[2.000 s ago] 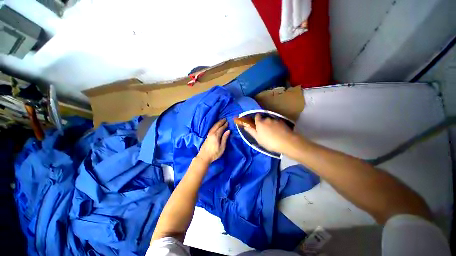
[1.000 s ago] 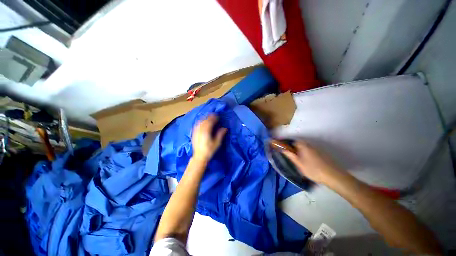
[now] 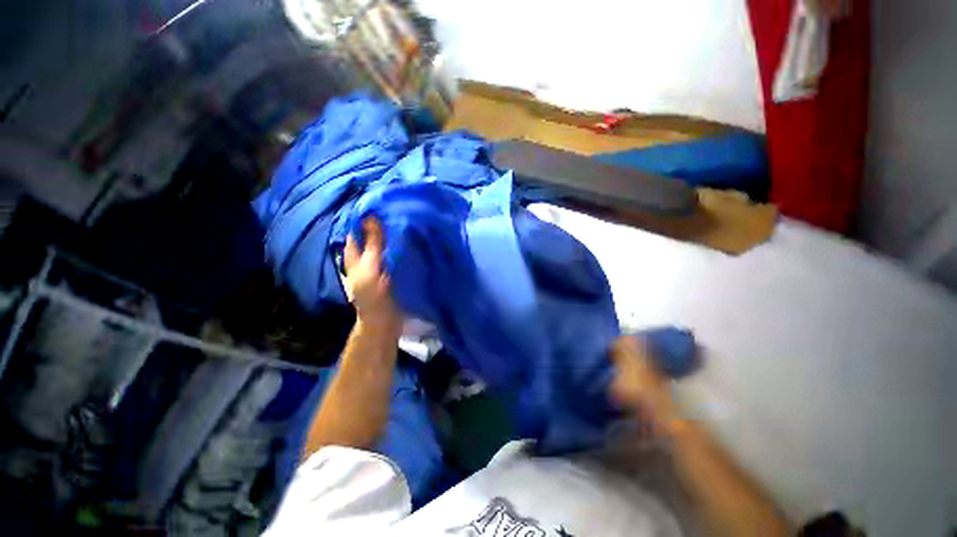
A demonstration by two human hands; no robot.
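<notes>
A blue jacket (image 3: 488, 304) hangs between my two hands, partly off the table's near edge, blurred by motion. My left hand (image 3: 368, 275) grips its left part, with the fingers partly hidden by bunched cloth. My right hand (image 3: 634, 376) is blurred and holds the jacket's right part, with a short blue piece sticking out beyond it. A pile of blue jackets (image 3: 325, 173) lies behind and left of my left hand. The iron cannot be made out.
The white table (image 3: 777, 325) extends right. A dark grey padded bar (image 3: 598, 178) lies at the back before cardboard (image 3: 525, 113) and a blue block (image 3: 698, 160). Red cloth (image 3: 813, 136) hangs behind. A wire rack (image 3: 126, 325) with bundles stands at left. More blue cloth (image 3: 409, 446) lies low near my body.
The view has swung left. My right hand has let go of the iron and taken hold of the jacket. The jacket has been lifted and drawn towards me, uncovering the grey bar.
</notes>
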